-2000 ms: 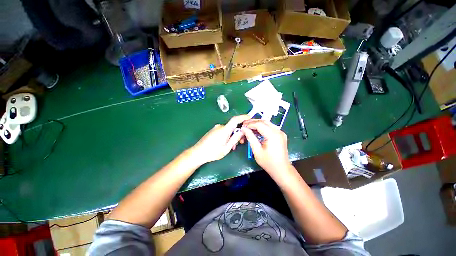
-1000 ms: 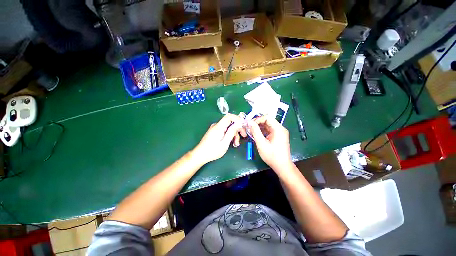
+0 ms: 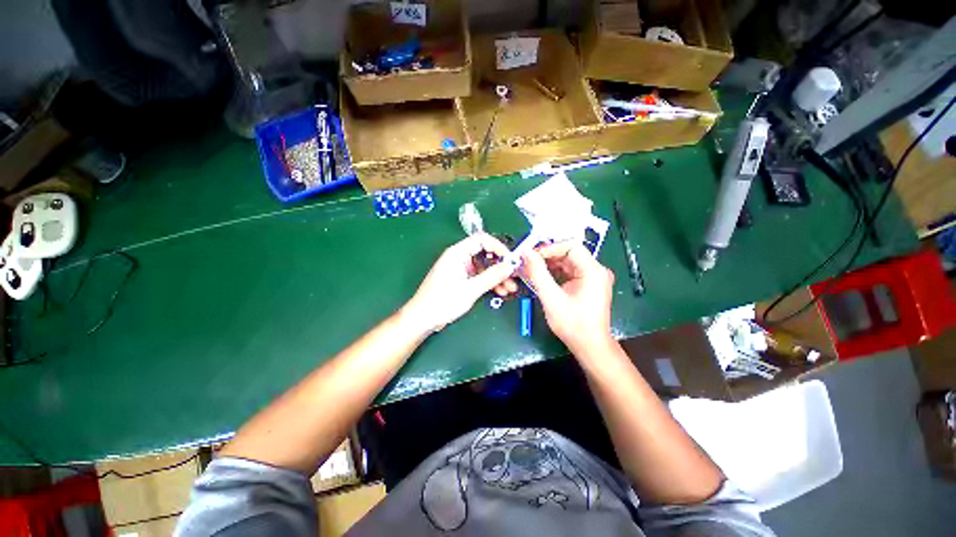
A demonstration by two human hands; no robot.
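Observation:
My left hand (image 3: 457,284) and my right hand (image 3: 573,291) meet above the green bench. Their fingertips pinch a small whitish part (image 3: 516,261) between them, too small and blurred to name. A blue cylindrical piece (image 3: 526,316) lies below my fingers, its upper end near dark strands. A small white ring (image 3: 497,303) shows just under my left fingers. White flat sheets (image 3: 557,205) lie behind my hands. A white housing frame (image 3: 595,233) with a dark window is partly hidden by my right hand. A clear-whitish oval object (image 3: 471,218) lies behind my left hand.
A dark pen-like tool (image 3: 629,249) and a grey-white electric screwdriver (image 3: 734,196) lie to the right. Cardboard parts boxes (image 3: 416,170), a blue parts bin (image 3: 302,157) and a blue-and-white component sheet (image 3: 405,201) are at the back. A white game-controller-like object (image 3: 39,241) is far left.
My hands stay together at nearly the same place, with the fingers slightly shifted. The blue piece is more exposed than at first, and the small white ring now shows below my left fingers.

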